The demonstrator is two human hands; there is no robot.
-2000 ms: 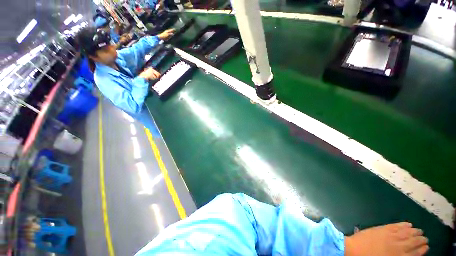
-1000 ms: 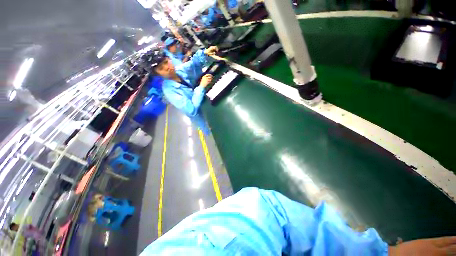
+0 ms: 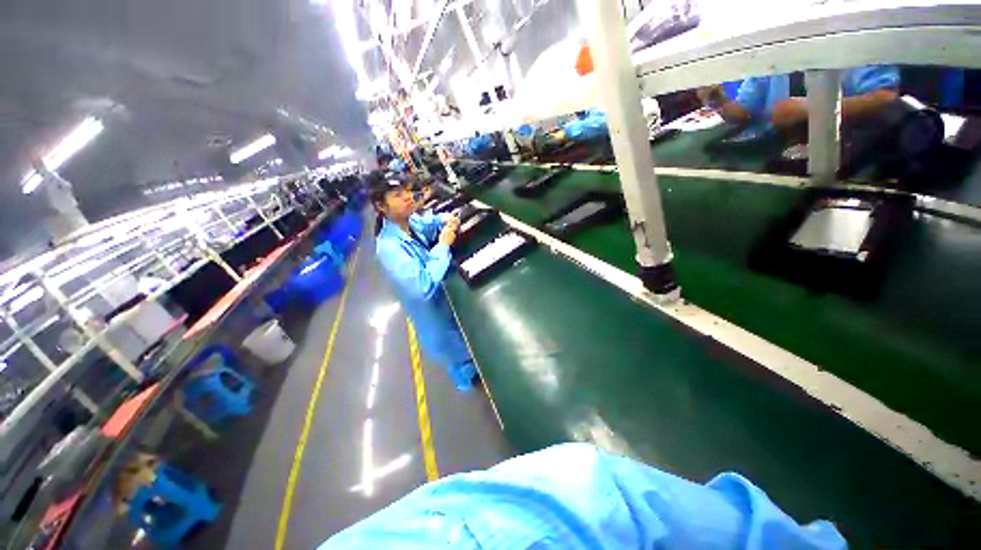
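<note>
No hand of mine shows. A light blue sleeve of my arm lies along the bottom edge, over the near end of the glossy green bench (image 3: 645, 397), and the hand is cut off by the picture's edge. Which arm it is cannot be told for sure; it looks like the left. A black tray (image 3: 844, 239) with a silver-faced tablet unit lies on the green conveyor lane at the right, beyond the chipped white rail (image 3: 775, 371).
A white post (image 3: 635, 161) with a black foot stands on the rail. A person in a blue smock (image 3: 414, 252) stands by the far bench end, at another black tray (image 3: 497, 258). More trays lie on the lane. Blue stools (image 3: 178, 505) and a white bin (image 3: 269, 342) stand left.
My view has tilted up, showing more of the hall and the line's upper frame. My hand, seen before at the bottom right, has left the picture. The neighbouring worker's outstretched arm has drawn in.
</note>
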